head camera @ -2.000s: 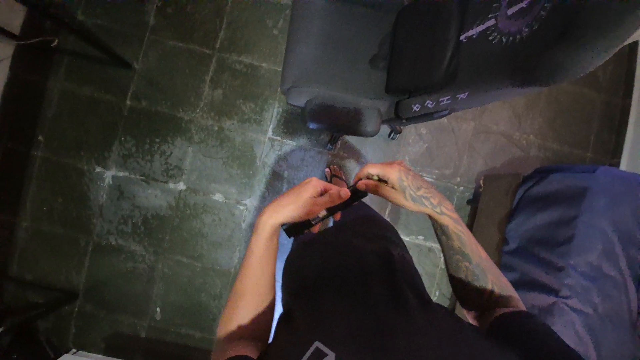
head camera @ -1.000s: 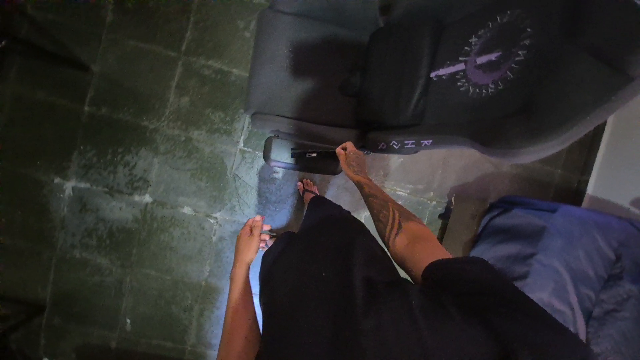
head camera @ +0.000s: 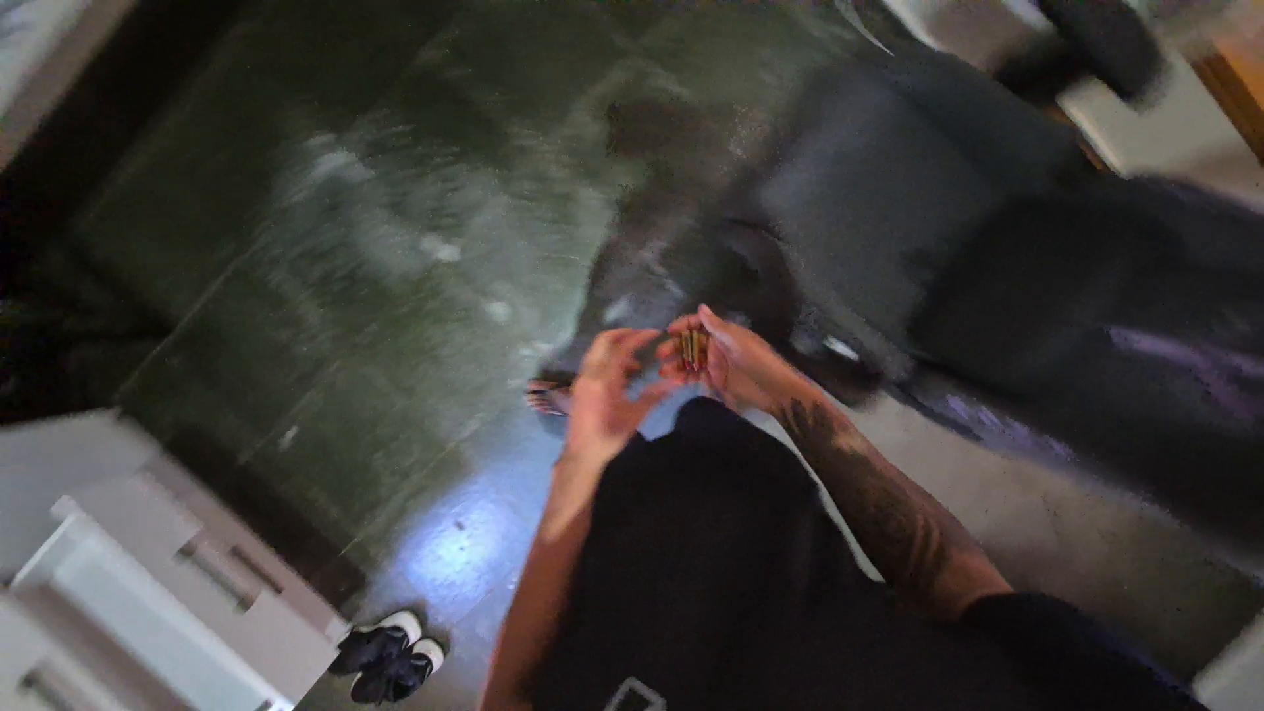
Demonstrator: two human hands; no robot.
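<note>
Near the middle of the head view, my right hand [head camera: 736, 357] is curled, palm up, around several small cylindrical objects [head camera: 693, 350], which look like batteries; blur hides their exact kind. My left hand [head camera: 610, 390] is beside it on the left, fingers apart and bent toward the small objects, with nothing visible in its grasp. A narrow gap shows between the two hands. Both are above my dark clothing and the tiled floor.
A dark padded couch [head camera: 869, 188] spans the right side. At lower left stands a white drawer unit [head camera: 197, 553] with a drawer pulled out, and a pair of dark shoes [head camera: 390, 657] lies beside it. My sandalled foot [head camera: 549, 395] is left of my hands.
The view has swung strongly, bringing the drawers and shoes in. My right hand has left the black case at the couch's armrest. My hands, apart one second ago, are close together again.
</note>
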